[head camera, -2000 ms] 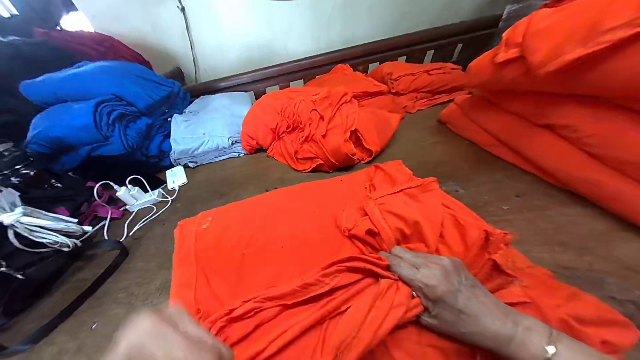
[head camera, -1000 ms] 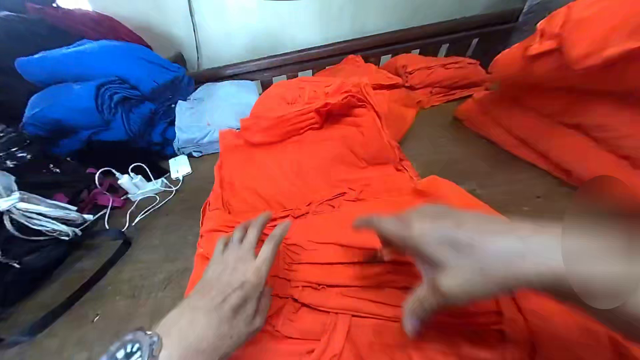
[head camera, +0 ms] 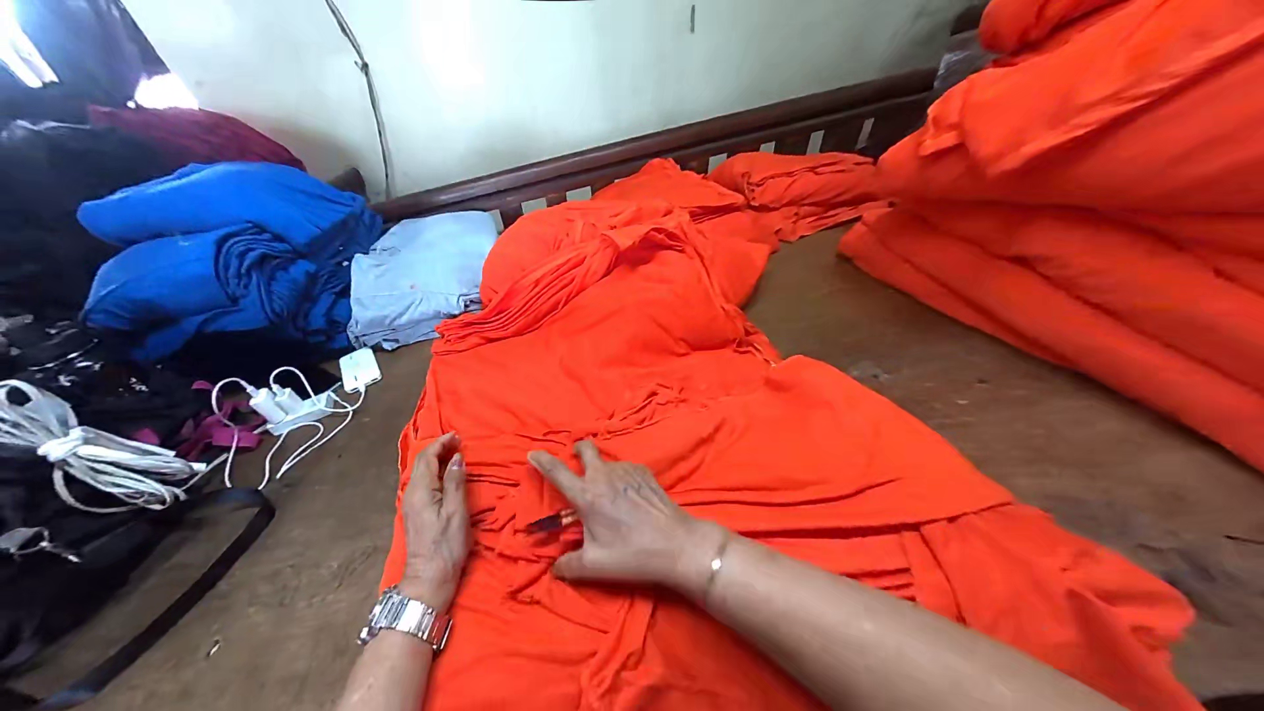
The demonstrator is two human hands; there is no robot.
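Observation:
A large orange cloth [head camera: 790, 434] lies spread over a wooden surface, gathered in pleats near its middle. My left hand [head camera: 436, 513], with a metal watch [head camera: 405, 617] on its wrist, rests along the cloth's left edge, fingers extended. Right of it, my right hand [head camera: 622, 513] lies on the gathers with fingers spread and a thin bracelet [head camera: 717, 565] at the wrist. Neither hand visibly grips the cloth. A small dark patch [head camera: 545, 523] shows by the right hand's fingers; I cannot tell what it is. The cloth's far part reaches a bunched orange cloth [head camera: 563, 237].
A tall stack of folded orange cloth [head camera: 1066, 267] stands at right. Blue cloth [head camera: 227, 257] and light-blue folded cloth [head camera: 425, 276] lie at back left. A power strip [head camera: 301, 413], bundled white cable [head camera: 99, 454] and black strap [head camera: 188, 602] are at left, a wooden rail [head camera: 632, 148] behind.
Two seconds ago my right hand held bunched cloth over a flat panel; since then the cloth has been opened out away from me. In the last second both hands have come down onto the gathers.

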